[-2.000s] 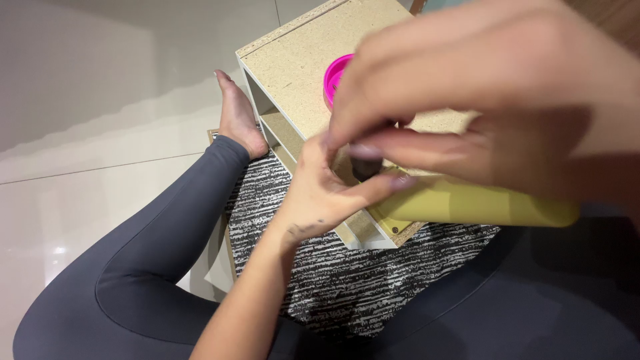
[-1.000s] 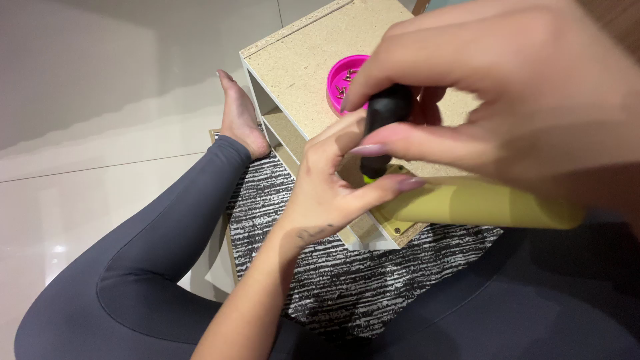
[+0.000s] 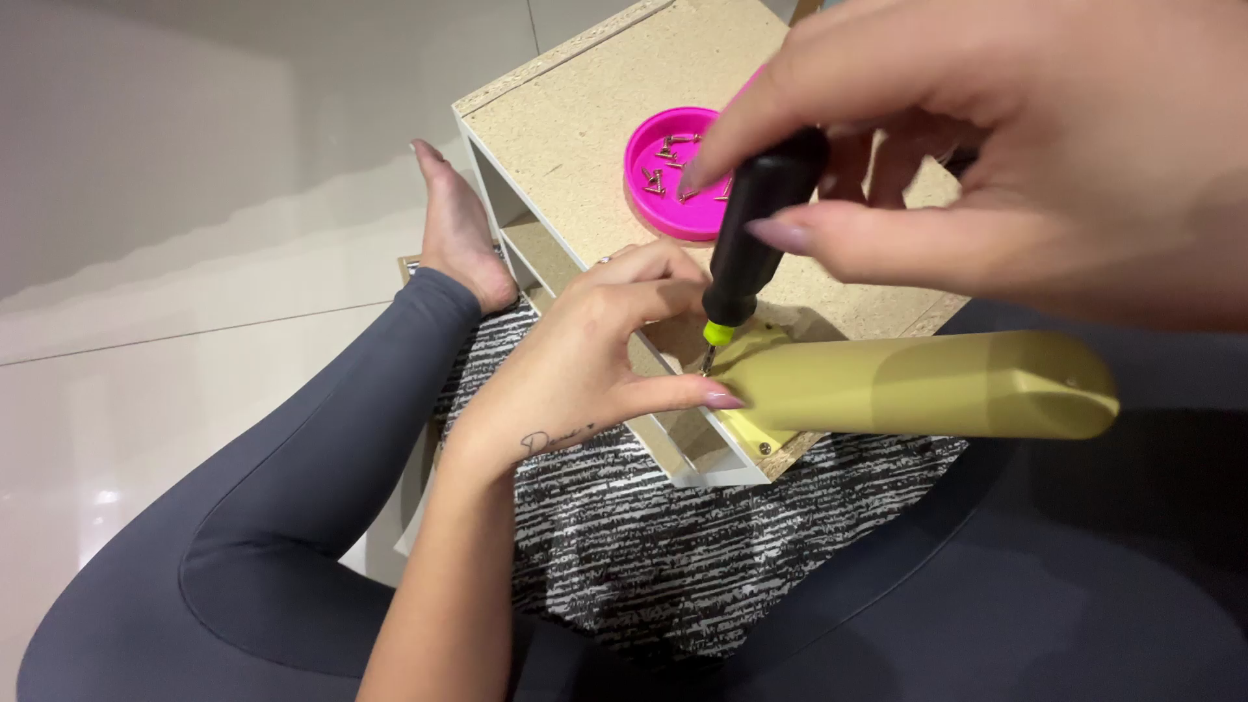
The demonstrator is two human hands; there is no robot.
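Note:
My right hand [image 3: 936, 146] holds the black handle of a screwdriver [image 3: 756, 219] between thumb and fingers. Its bit points down, past a lime-green collar, to a screw at the mounting plate of a yellow furniture leg [image 3: 907, 385]. The plate [image 3: 756, 439] lies on the corner of a particleboard cabinet [image 3: 585, 107], with another screw seated near the cabinet's edge. My left hand [image 3: 609, 341] rests beside the plate, thumb and fingers around the screw and bit; whether it grips the screw is hard to tell.
Beyond my left hand, a round pink dish [image 3: 673, 210] with several loose screws stands on the cabinet panel. A black-and-white patterned rug [image 3: 682, 556] lies under the cabinet on the tiled floor [image 3: 175, 244]. My bare foot [image 3: 456, 219] is beside the cabinet's open side.
The right hand's fingers have loosened and spread around the screwdriver handle, which shows more fully now. Its bit and collar have come into view. My left hand stays by the plate.

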